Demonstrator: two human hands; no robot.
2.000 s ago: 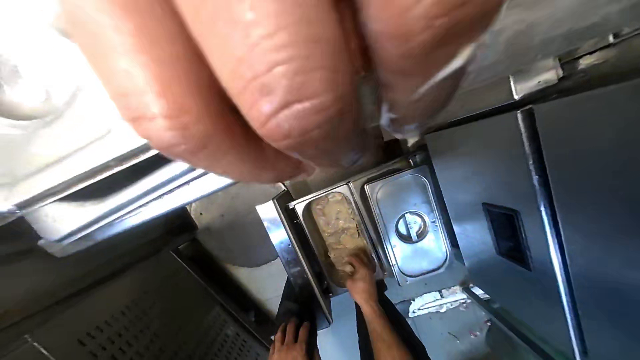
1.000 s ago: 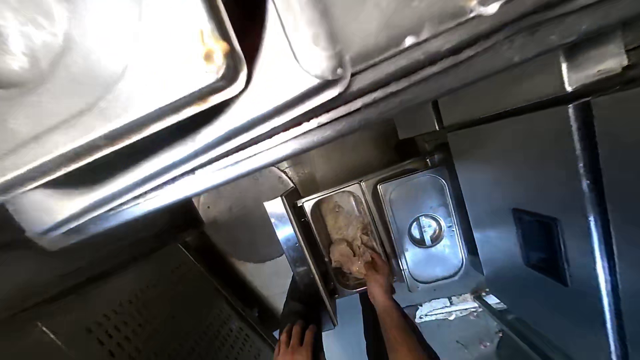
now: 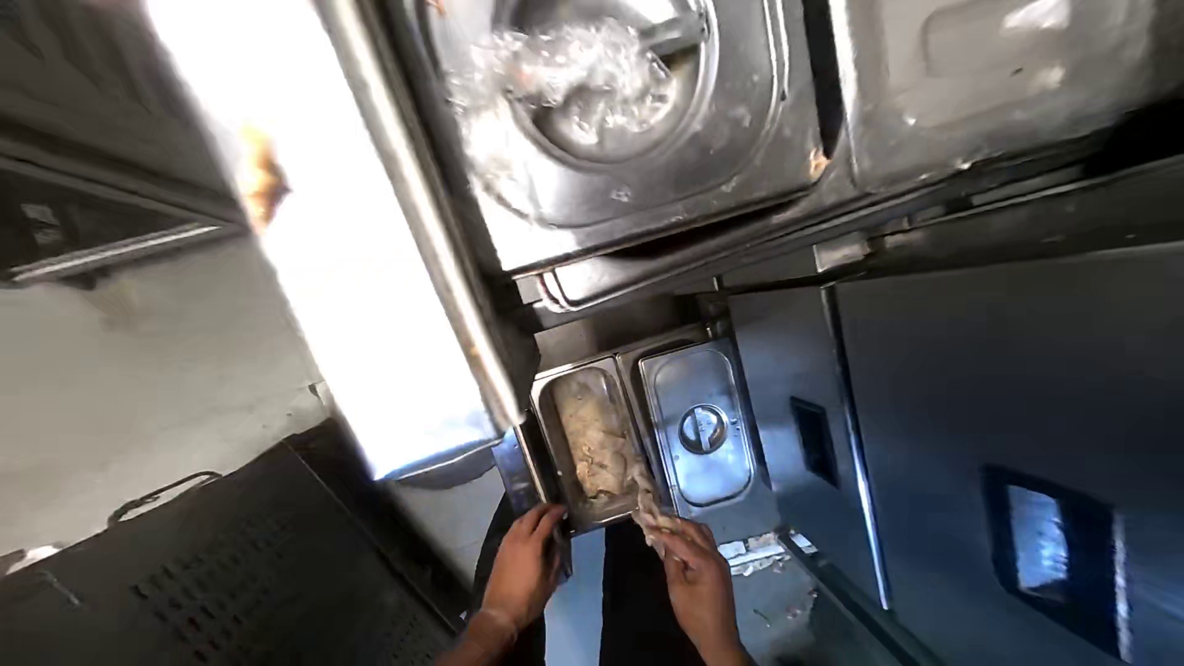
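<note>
An open steel drawer holds a rectangular metal pan point(image 3: 544, 418) with pale, wet pieces of food point(image 3: 597, 449) in it, perhaps raw meat. My right hand point(image 3: 692, 564) grips a limp pale strip of that food point(image 3: 647, 499) at the pan's near right corner. The strip hangs over the rim. My left hand point(image 3: 527, 560) rests on the drawer's front edge at the near left corner, its fingers bent over the metal. To the right of the food pan sits a second pan under a steel lid point(image 3: 721, 462) with a round recessed handle.
Above the drawer is a counter with a large lidded steel pan point(image 3: 758, 176) and clear plastic film point(image 3: 592, 79) on its lid. A bright metal panel point(image 3: 370, 305) stands at left. Steel cabinet doors point(image 3: 925, 398) line the right. White scraps point(image 3: 754, 552) lie low at right.
My right hand has moved from inside the food pan to its near right corner, with a pale strip in it. The view has shifted strongly, showing more of the counter.
</note>
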